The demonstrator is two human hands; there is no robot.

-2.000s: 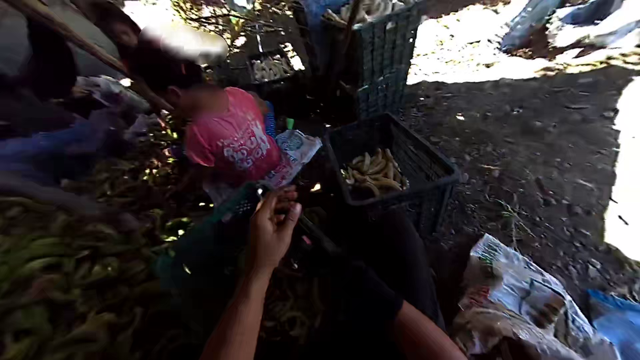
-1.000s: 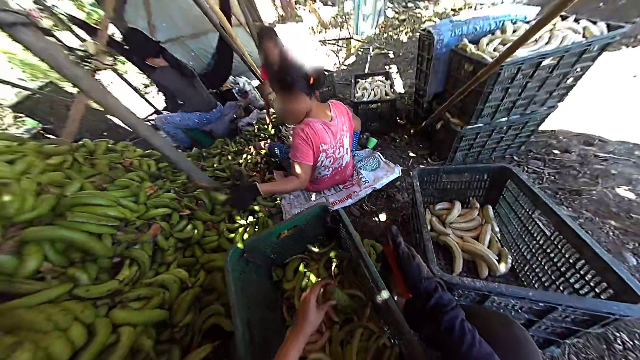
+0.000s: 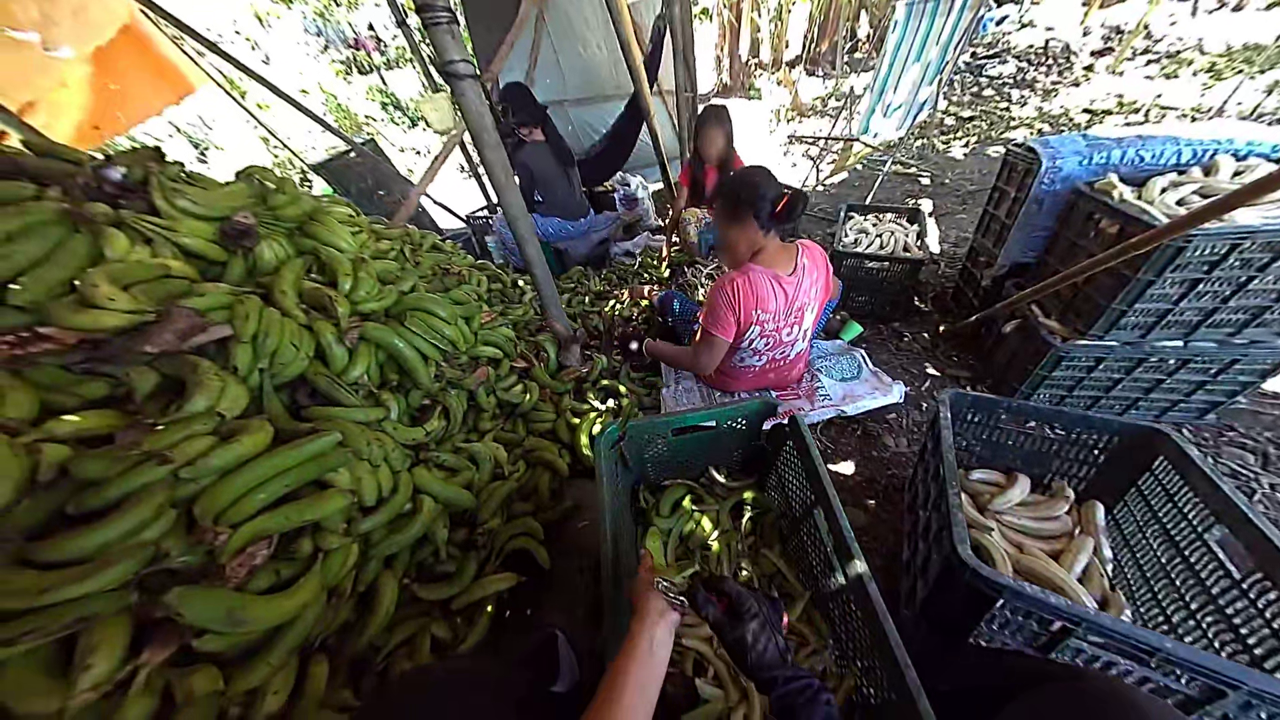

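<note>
My bare left hand is over the green plastic crate, its fingers near a green banana. A small shiny item lies between my hands; what it is cannot be told. My right hand, in a dark glove, is curled just beside it, its grip unclear. Peels and green pieces fill the crate's bottom below both hands. To the right, a black plastic crate holds peeled bananas. A large heap of green bananas rises on the left.
A person in a pink shirt sits on a printed sack just ahead; two more people sit farther back. A grey pole slants into the heap. Stacked crates and a leaning wooden pole stand at the right.
The view has swung and steadied. My gloved right hand now shows beside my left hand over the green crate; one second ago my left hand was there with its fingers spread.
</note>
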